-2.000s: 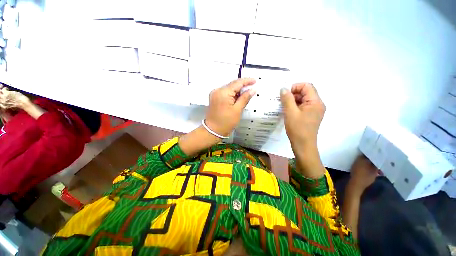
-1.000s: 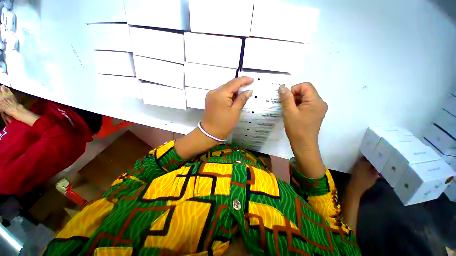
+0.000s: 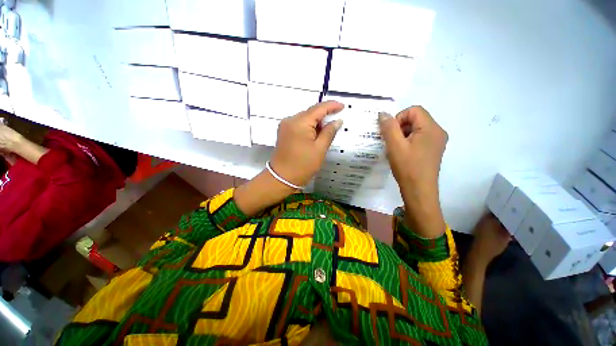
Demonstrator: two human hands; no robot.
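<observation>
A white label strip [image 3: 348, 174] with repeated rows of small black print and dots hangs down toward my body at the table edge. My left hand [image 3: 300, 145] is at its left side, thumb and forefinger bent toward each other with a small gap between the tips. My right hand [image 3: 415, 145] pinches at the strip's upper right, thumb against bent fingers. Any label between the fingertips is too blurred to tell. White cartons [image 3: 287, 65] stand in tight rows just beyond my hands, with dark gaps between them.
A white block of several labelled boxes [image 3: 550, 219] is at the right table edge, beside another person's arm [image 3: 488, 243]. More stacked boxes [image 3: 601, 169] are at the far right. A person in red [image 3: 57, 196] is at the left. Cardboard [image 3: 145, 219] lies on the floor.
Since two seconds ago, the view has shifted slightly and the boxes show more clearly. My right hand has moved slightly to the right. My left hand stays nearly in place.
</observation>
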